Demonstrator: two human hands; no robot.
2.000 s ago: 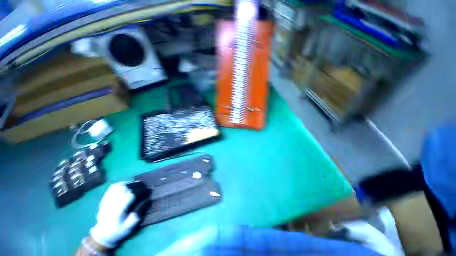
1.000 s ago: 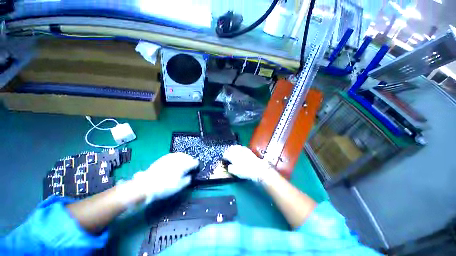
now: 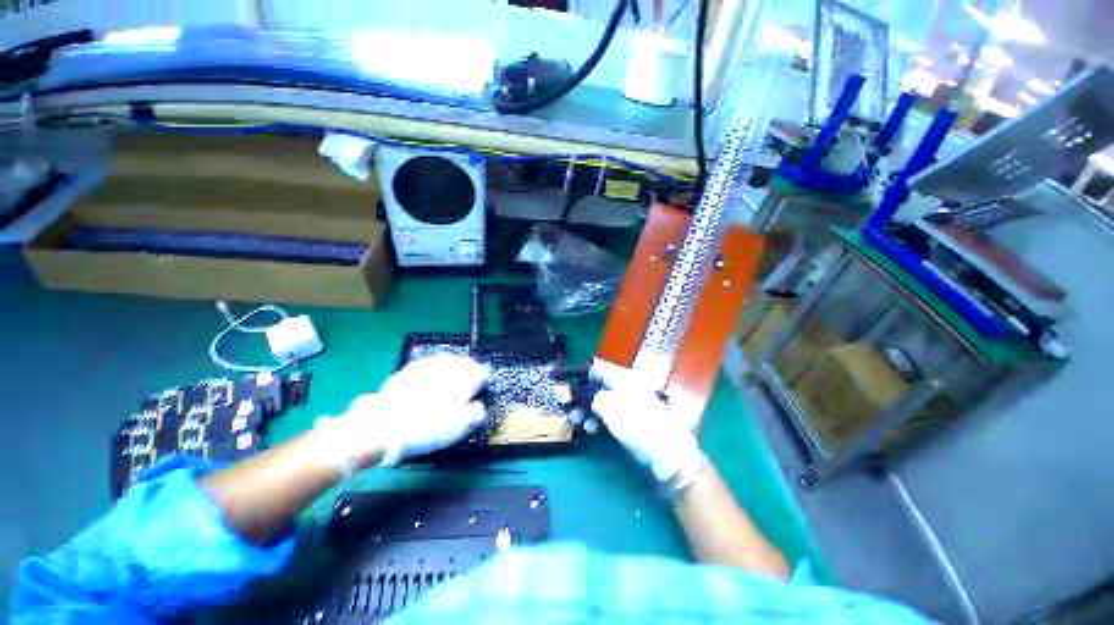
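The black screw tray (image 3: 523,447) holds glittering silver specks, with a tan-yellow pile at its near side. My left hand (image 3: 430,405), in a white glove, lies over the tray's left part; its fingertips are hidden among the specks. My right hand (image 3: 638,421), white-gloved with dark fingertips, is at the tray's right edge beside the lower end of the pale component rail (image 3: 699,250). Whether either hand holds anything is not clear. The black slotted jig (image 3: 428,568) lies nearest my body, partly hidden by my clothing.
Black comb-edged blocks (image 3: 183,421) are grouped at left. A white corded block (image 3: 293,337) lies behind them. Behind the tray are a black holder (image 3: 513,315), a clear plastic bag (image 3: 572,271), a whitish blower (image 3: 434,208) and a cardboard box (image 3: 208,275). The rail slopes over an orange board (image 3: 635,287).
My right hand has moved right, from the tray's near right part to its right edge by the rail, uncovering more of the tan pile. My left hand stays over the tray's left part.
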